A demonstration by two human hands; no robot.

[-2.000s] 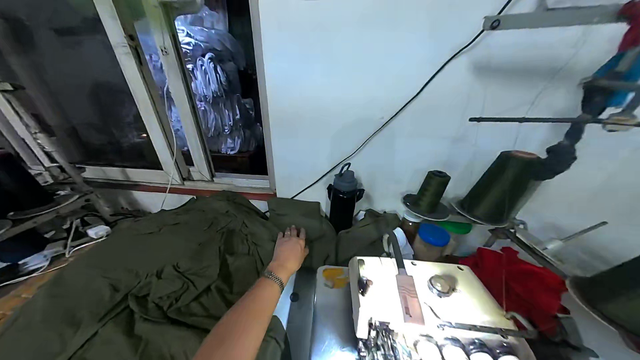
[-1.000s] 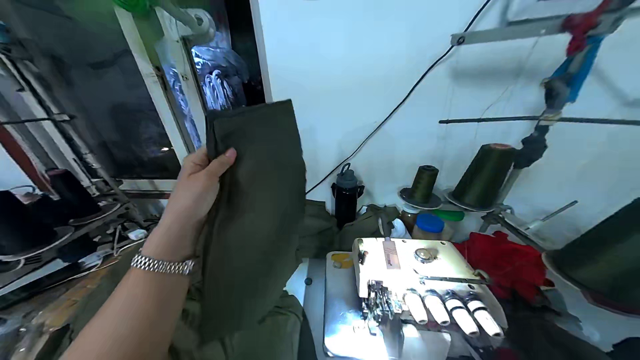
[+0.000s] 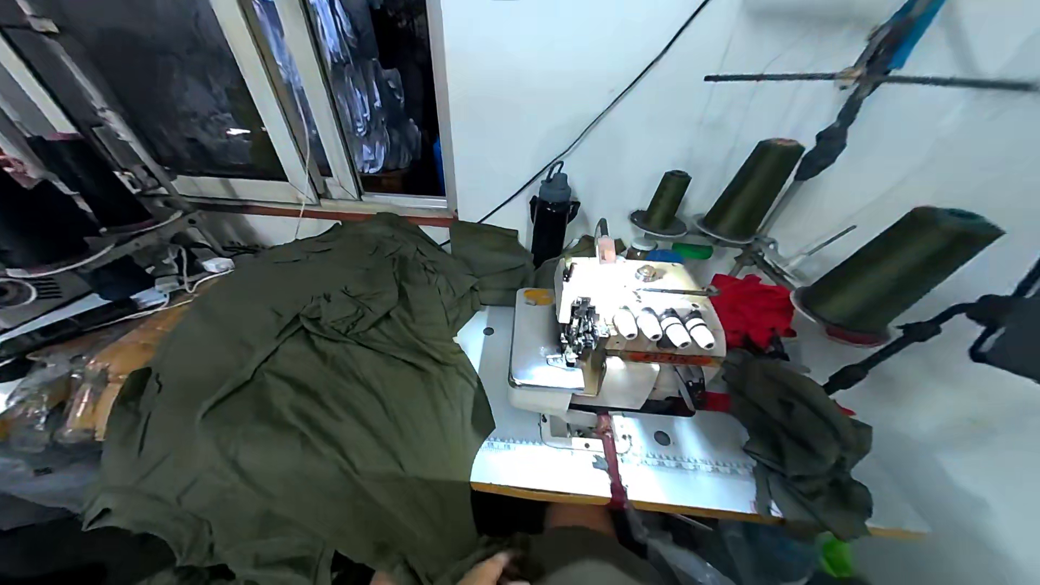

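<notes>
Fingers of one hand [image 3: 486,569] show at the bottom edge, against dark green cloth; which hand it is and whether it grips the cloth cannot be told. A small patch of skin [image 3: 382,578] shows further left, too cut off to identify. A large heap of dark green fabric [image 3: 325,382] spreads left of the overlock sewing machine [image 3: 642,296] and hangs towards the lap. A smaller folded green piece [image 3: 491,252] lies behind it, by the wall. The machine's lamp-lit cloth plate [image 3: 536,349] faces the heap.
Green thread cones [image 3: 894,272] stand right of the machine, near red cloth [image 3: 751,309]. A crumpled green cloth [image 3: 800,439] hangs over the table's [image 3: 691,487] right front edge. A black bottle [image 3: 552,215] stands by the wall. Dark cones [image 3: 89,183] are at far left.
My left hand, on the cloth two seconds ago, held up a green fabric panel one second ago. The raised panel and forearm have left that place. The view has tilted down.
</notes>
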